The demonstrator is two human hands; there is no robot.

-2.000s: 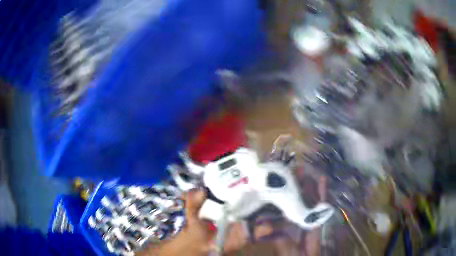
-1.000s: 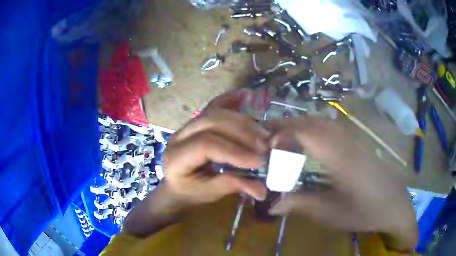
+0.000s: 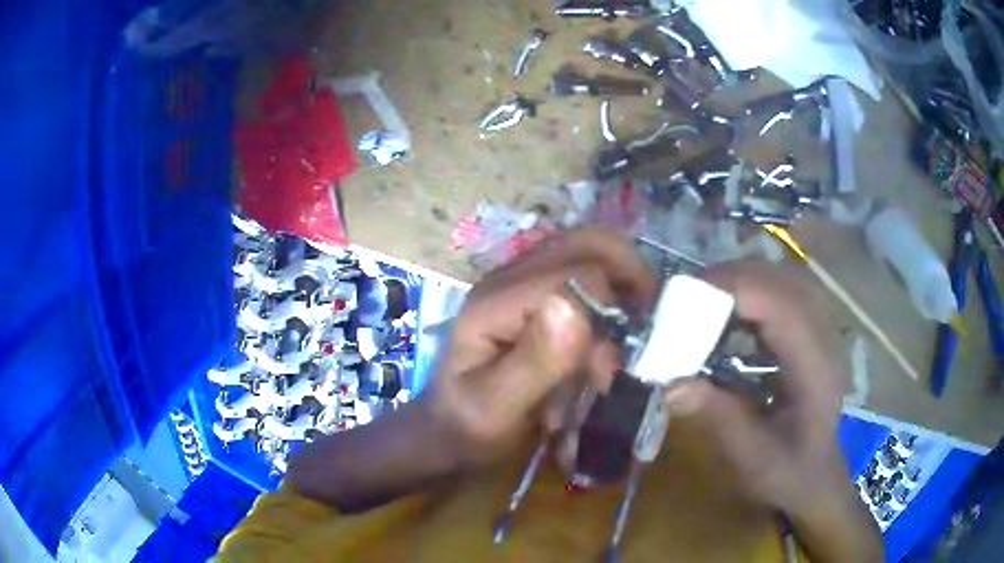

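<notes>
Both hands hold a model motorcycle body (image 3: 617,431) over the yellow-clothed lap. Its white front piece (image 3: 685,328) faces up, with a dark-and-chrome handlebar assembly (image 3: 740,365) sticking out on both sides. Two thin rods point down from the model. My left hand (image 3: 517,352) grips the left side, its fingertips by the left end of the handlebar. My right hand (image 3: 776,407) grips the right side, with fingers behind and below the white piece. The hands hide part of the body.
Loose lever parts (image 3: 650,148) lie on the brown bench (image 3: 440,88). A pale stick with yellow tip (image 3: 859,313), glue bottle (image 3: 912,264) and pliers (image 3: 949,330) are right. A red sheet (image 3: 288,165) is left. Crates of models (image 3: 314,341) stand lower left and lower right; a blue crate wall (image 3: 132,253) is far left.
The view has steadied and shifted slightly. Handlebar ends now show on both sides of the white piece, which is tilted differently. My right hand is less blurred and lower around the model.
</notes>
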